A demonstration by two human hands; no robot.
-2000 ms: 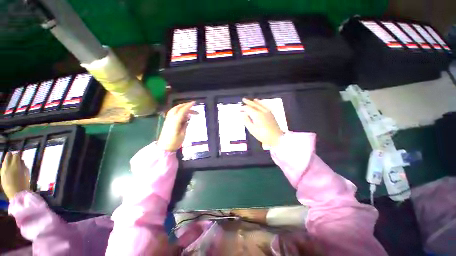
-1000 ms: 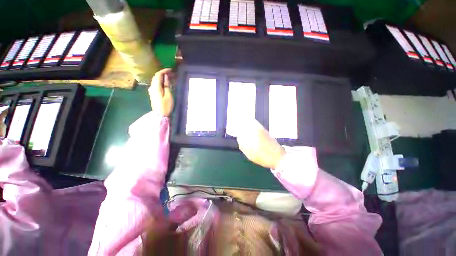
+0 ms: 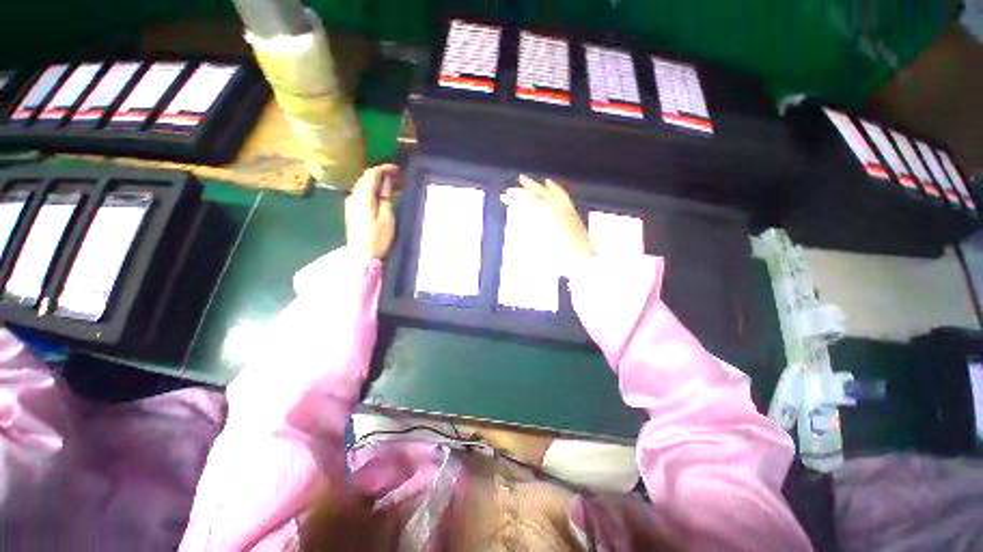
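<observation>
Three smartphones with white screens lie in a black foam tray (image 3: 701, 264): the left phone (image 3: 451, 243), the middle phone (image 3: 528, 270) and the right phone (image 3: 617, 233). My left hand (image 3: 371, 212) rests at the tray's left edge, its fingers near the upper left corner, holding no phone. My right hand (image 3: 552, 219) is over the upper part of the middle phone, fingertips at its top end, fingers spread a little and holding nothing. My right hand and sleeve cover part of the middle and right phones.
A raised rack of phones (image 3: 582, 135) stands behind the tray, another rack (image 3: 862, 210) at the right. A white power strip (image 3: 803, 334) is right of the tray. A yellow-wrapped post (image 3: 313, 102) and neighbouring phone trays (image 3: 162, 270) are at the left. A dark cable crosses the bench edge.
My right hand has moved up from the lower part of the middle phone to its top. My left hand stays at the tray's left edge. The whole view has shifted slightly.
</observation>
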